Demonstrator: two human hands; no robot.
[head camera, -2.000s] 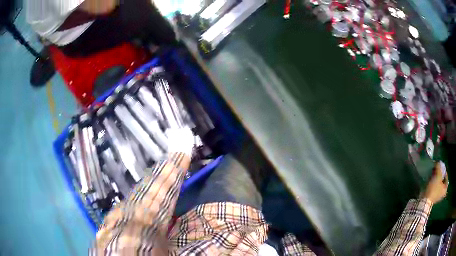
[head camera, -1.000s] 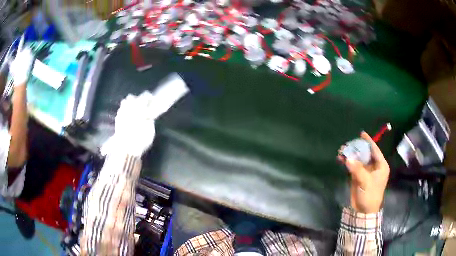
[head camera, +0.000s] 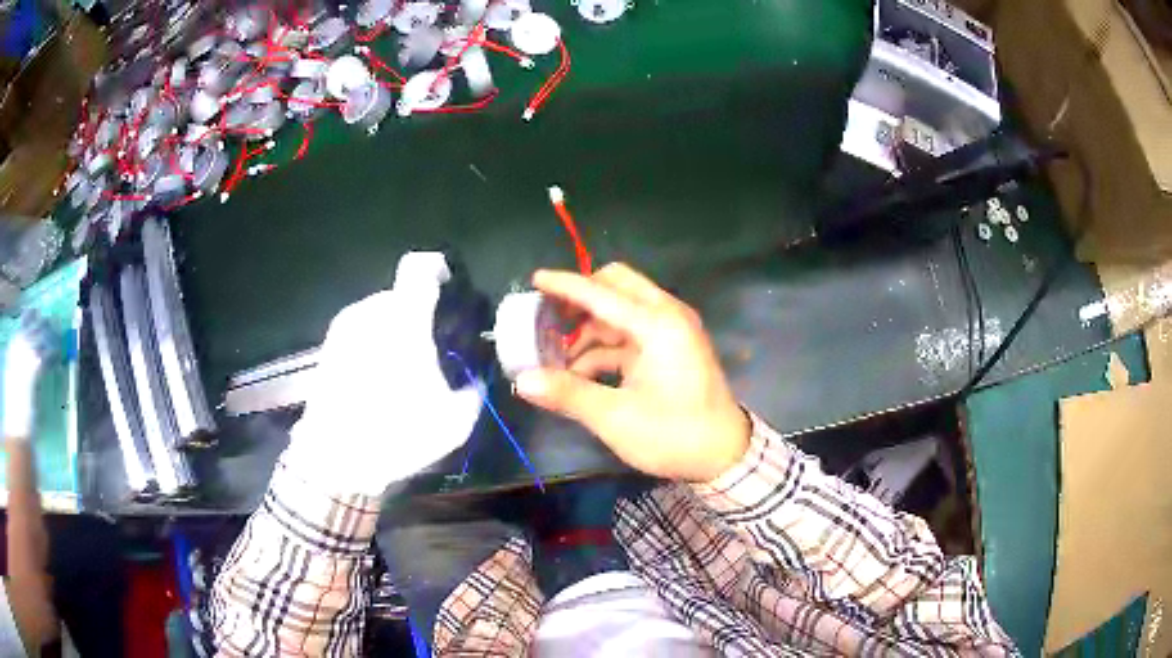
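My left hand (head camera: 379, 379), in a white glove, is closed around a housing bar (head camera: 273, 383). The bar's silver strip sticks out to the left, and its black end (head camera: 459, 321) faces right, with thin blue wires (head camera: 512, 435) hanging from it. My bare right hand (head camera: 643, 366) holds a round silver-grey geared motor (head camera: 524, 337) between thumb and fingers. The motor's short shaft points left at the black end, with a small gap between them. Red lead wires (head camera: 572, 231) with a pale plug rise above my right fingers.
A motor pile (head camera: 257, 103) lies at the far left. Several bars (head camera: 139, 366) lie at left. A screw feeder (head camera: 928, 77), black screwdriver (head camera: 925, 193) with cord, and pale washers (head camera: 1003, 219) are at right. Cardboard (head camera: 1118, 489) lies far right. Another person's gloved hand (head camera: 23, 373) is at far left.
The view has turned to the right. My hands have come together in front of me, bringing the bar's black end and the motor close to each other.
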